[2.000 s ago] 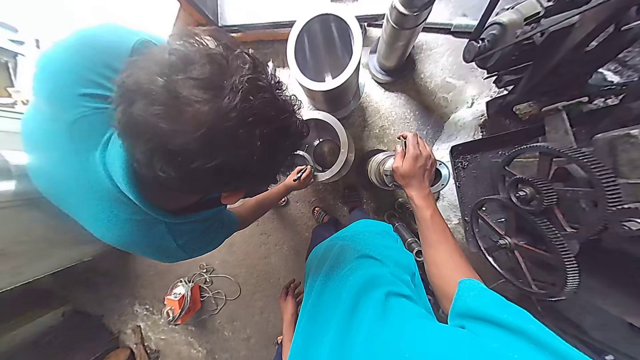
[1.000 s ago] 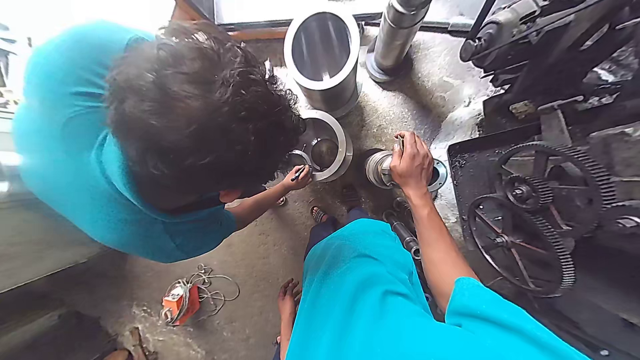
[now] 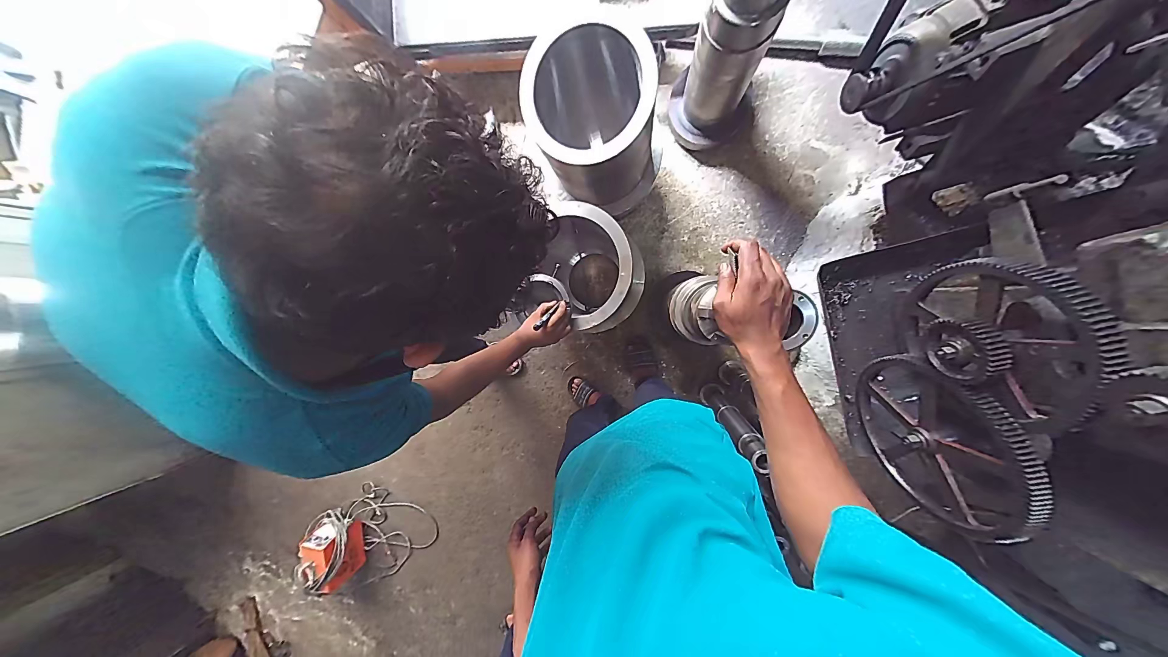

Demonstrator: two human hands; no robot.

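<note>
My right hand [image 3: 756,297] is raised over a ribbed metal cylindrical part [image 3: 695,308] and a flanged ring [image 3: 801,321]; a small thin item shows between its thumb and fingers, too small to name. My left hand [image 3: 527,545] hangs low beside my body, fingers loosely bent, with nothing visible in it. At the left, a co-worker in a blue shirt leans over a wide metal cylinder [image 3: 628,274] and holds a dark pen-like tool [image 3: 546,316] at a smaller ring [image 3: 540,290] beside its rim.
A tall hollow metal cylinder [image 3: 589,169] and a stepped metal shaft [image 3: 725,78] stand farther back. Large gears [image 3: 958,447] and a black metal tray [image 3: 844,365] are at the right. Metal rods [image 3: 737,424] lie near my legs. An orange box with coiled cable [image 3: 333,552] sits on the floor.
</note>
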